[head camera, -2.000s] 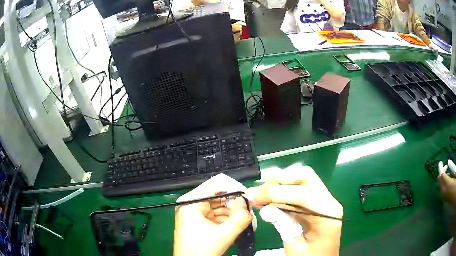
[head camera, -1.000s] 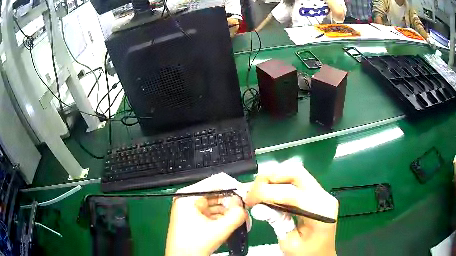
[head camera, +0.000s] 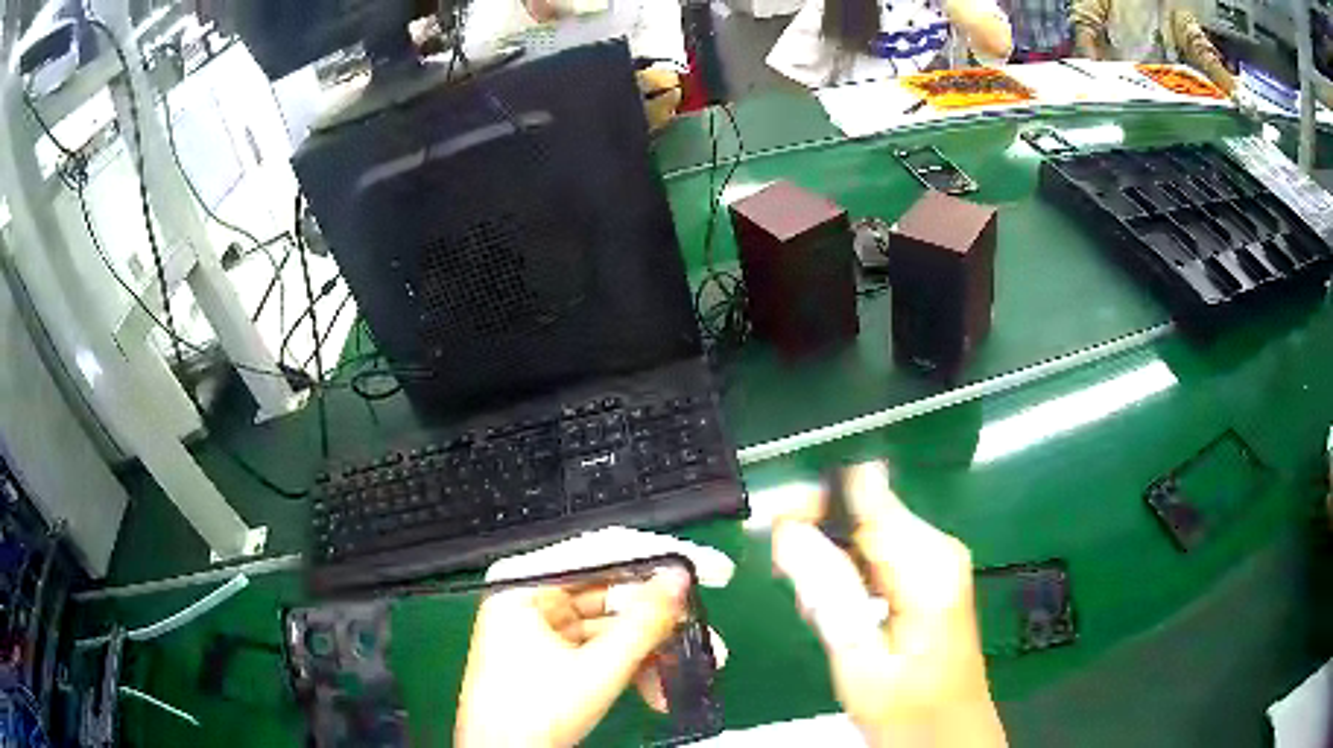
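My left hand (head camera: 563, 658) grips the right end of a black phone middle frame (head camera: 344, 658), which extends left over the bench. The frame's wide solid patch with camera holes is at its left end. White covers show on my fingertips. My right hand (head camera: 885, 614) is apart from the frame, to its right, blurred, with a dark tool (head camera: 839, 504) upright between the fingers. The tool's lower part is hidden by the hand.
A keyboard (head camera: 526, 475) and computer case (head camera: 497, 249) stand ahead. Two speakers (head camera: 943, 285) stand right of them. Loose frames (head camera: 1045, 602) lie at right, one more (head camera: 1202, 490) farther right. A compartment tray (head camera: 1191, 219) is far right. People (head camera: 1155, 44) sit across the bench.
My right hand has moved right, away from the frame's corner, and the tool has turned from lying across the hand to upright. The left hand still holds the frame. The view has shifted slightly.
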